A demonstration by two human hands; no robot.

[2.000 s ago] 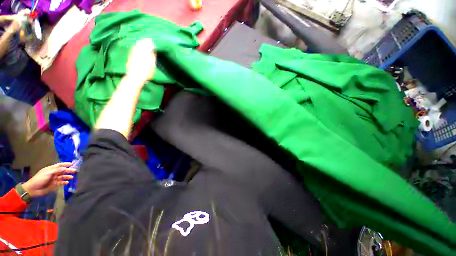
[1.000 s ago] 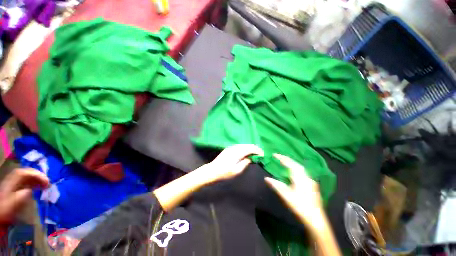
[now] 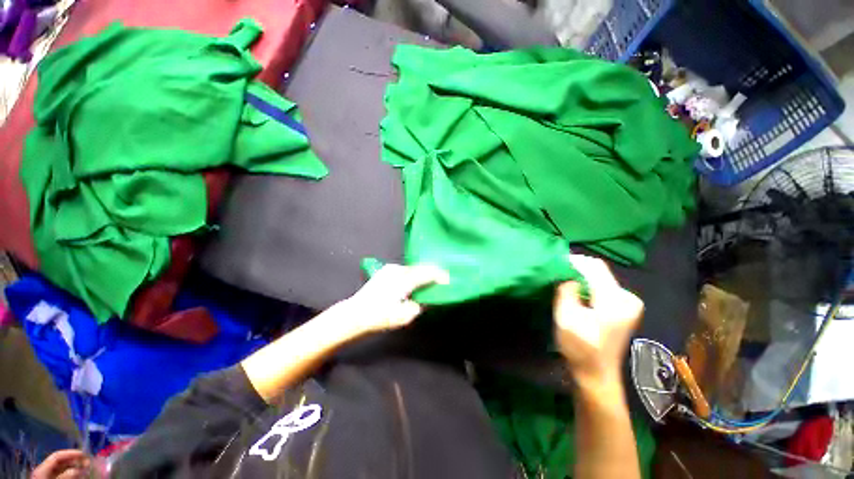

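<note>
My left hand (image 3: 386, 292) and my right hand (image 3: 597, 313) each grip the near edge of a green garment (image 3: 487, 248) and hold it stretched between them, a little above the near edge of the black pad (image 3: 281, 224). Its far part runs into the second green pile (image 3: 599, 140) on the pad. The waiting green pile (image 3: 140, 112), with a dark blue strip, lies at left on red cloth. The steam iron (image 3: 654, 379) with an orange handle stands to the right of my right hand.
A brown plate (image 3: 719, 327) is beside the iron. A blue basket (image 3: 796, 103) with spools and a wire fan (image 3: 805, 201) are at right. Green cloth (image 3: 538, 430) hangs below the near edge. Blue bundles (image 3: 122, 365) lie lower left, near another person's hand (image 3: 64, 465).
The long green garment stretched across the view earlier is drawn in onto the pad. My hands have moved apart along its edge and now pull it taut. The view has shifted.
</note>
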